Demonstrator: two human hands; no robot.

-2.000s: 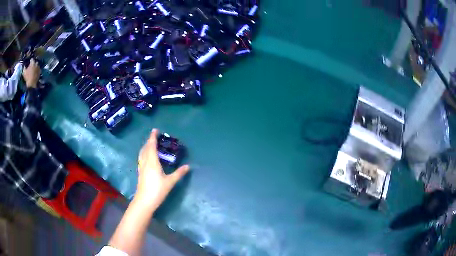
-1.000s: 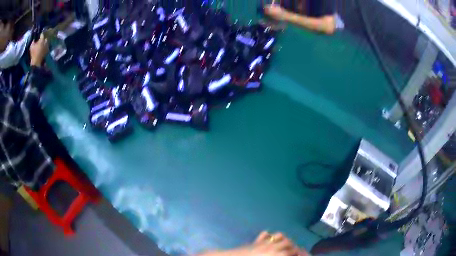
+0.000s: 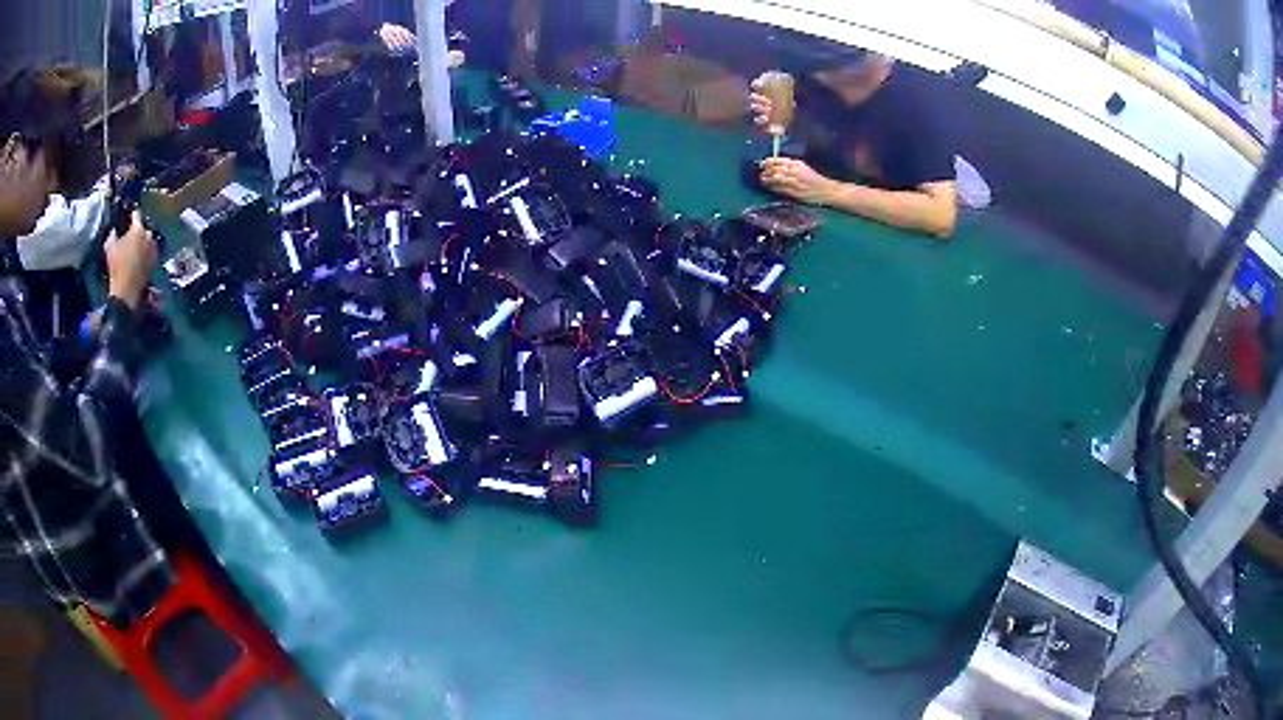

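Observation:
Neither of my hands is in the picture. A large pile of black housing units (image 3: pixel 556 380) lies on the green mat (image 3: pixel 844 549) in front of me. The units show white-glinting cylindrical cells and thin red wires. Several units with bright cells, one of them a rear shell (image 3: pixel 348 499), lie along the pile's near left edge. The silver-white screw feeder (image 3: pixel 1034 640) stands at the lower right, its lower part cut off by the picture's edge.
A black cable (image 3: pixel 1157 422) hangs at the right, beside a white post (image 3: pixel 1217 528). A person in plaid (image 3: pixel 71 422) is at the left by a red stool (image 3: pixel 190 640). Another person across the bench holds a tool (image 3: pixel 777 106). A blue object (image 3: pixel 584 127) lies behind the pile.
The view has tilted up, so pile and feeder sit lower. My hand, earlier beside a unit and then at the bottom edge, is out of view. The person across shows more fully.

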